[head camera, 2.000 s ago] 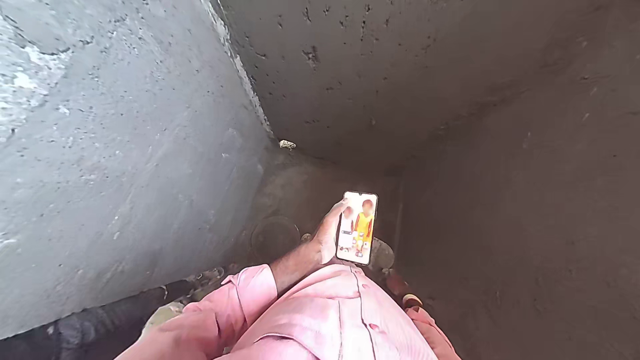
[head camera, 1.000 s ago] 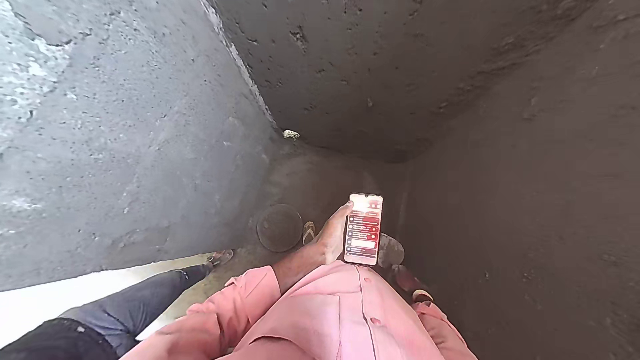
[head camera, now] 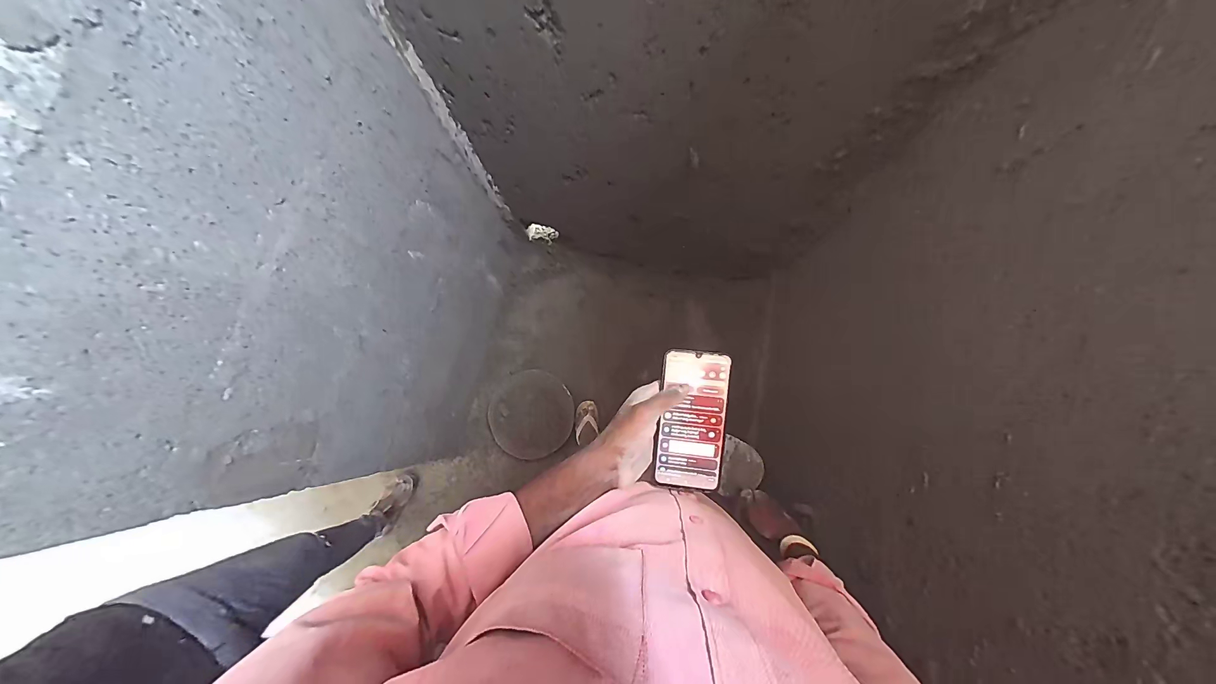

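A smartphone (head camera: pixel 692 423) with a lit screen stands out in front of my pink shirt. My left hand (head camera: pixel 635 432) grips it along its left side, the thumb lying over the upper part of the screen. Red and white rows fill the display. Low beside the shirt, to the right of the phone, my right hand (head camera: pixel 768 516) hangs in shadow with a light band at its wrist. Its fingers are hard to make out, and whether it holds anything cannot be told.
Grey plastered walls rise on the left (head camera: pixel 285 247) and right (head camera: pixel 988 380). On the floor are a round disc (head camera: pixel 530 415), a sandalled foot (head camera: pixel 587 423) and a pale rounded object (head camera: pixel 741 465). A small whitish lump (head camera: pixel 542 232) sits in the corner. Another person's trousered leg (head camera: pixel 237 584) extends at lower left.
The phone screen showed a picture of two figures two seconds ago and now shows red rows. My left thumb has moved over the screen. The other person's leg at left has shifted.
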